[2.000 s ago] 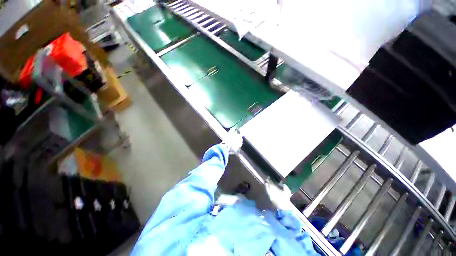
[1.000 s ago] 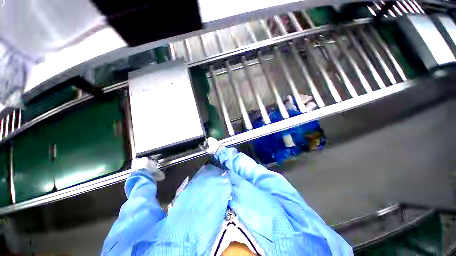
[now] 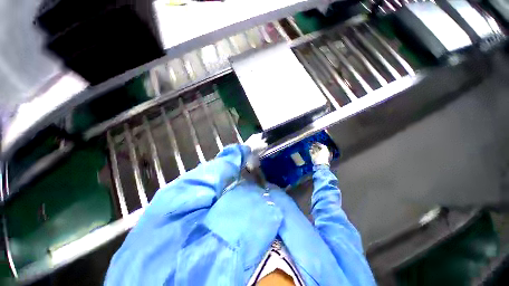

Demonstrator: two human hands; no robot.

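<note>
A flat silver-white metal case [image 3: 279, 86] lies tilted in view on the roller conveyor, with part of a green board [image 3: 237, 103] showing at its left. My left hand [image 3: 257, 143], in a white glove, is at the case's near left corner by the front rail; its fingers are blurred and its grip is unclear. My right hand [image 3: 320, 153], also gloved, is off the case, in front of the rail, with nothing visible in it.
Bare rollers [image 3: 167, 146] lie left of the case and more lie right. Another case [image 3: 441, 25] stands at the far right. Green boards [image 3: 61, 195] are at the left. A blue object [image 3: 284, 167] is below the rail. A white bench [image 3: 212, 19] with dark objects [image 3: 103, 47] runs behind.
The case has moved right along the rollers, away from the green boards on the left. My right hand has come off the case's front edge. The view has turned and shifted right.
</note>
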